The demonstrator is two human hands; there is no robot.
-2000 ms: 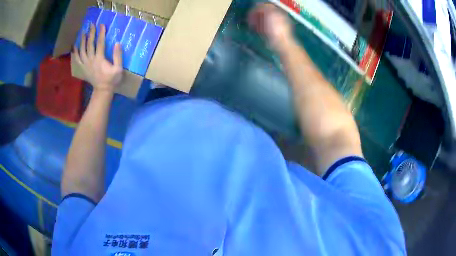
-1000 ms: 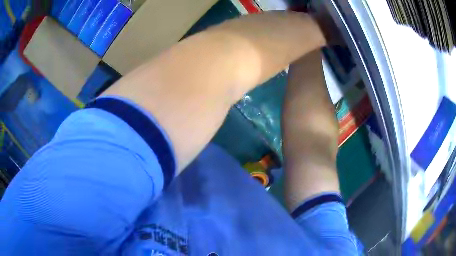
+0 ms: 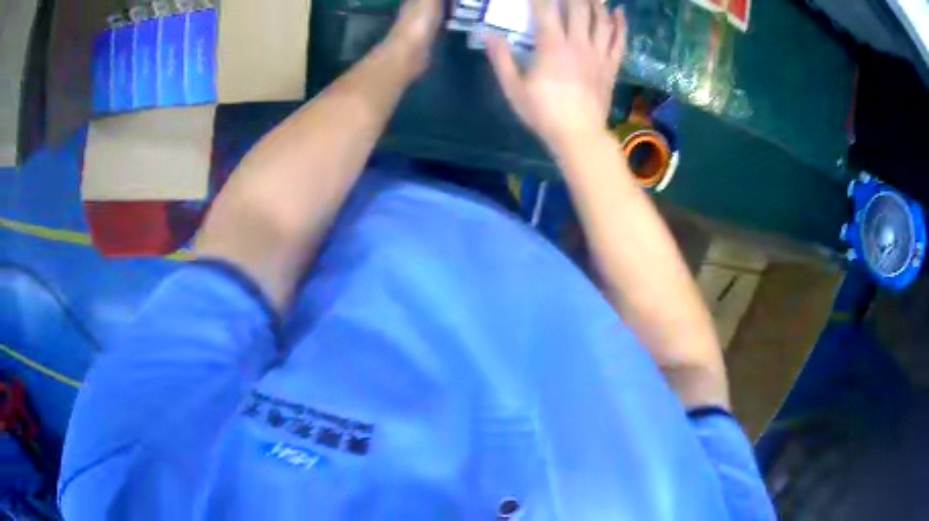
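My left hand [image 3: 416, 31] and my right hand [image 3: 565, 71] are at the top edge, on either side of several small white boxes with dark print [image 3: 507, 18] on the dark green bench. The boxes are cut off by the frame edge and partly hidden by my hands. My right hand's fingers lie on the boxes at their right side. My left hand is at their left side, its fingers mostly out of the picture. An open brown carton [image 3: 261, 51] at the upper left holds a row of blue product boxes [image 3: 158, 63].
An orange tape dispenser [image 3: 646, 155] stands at the bench's front edge. A large open carton [image 3: 779, 331] is below the bench at the right. A red stool [image 3: 130, 226] is under the carton flap at the left. A round blue fan-like object [image 3: 884, 234] is at the far right.
Both hands have come back from the shelf side at the right to the bench in front of me, now with white boxes between them. The view has turned and moved.
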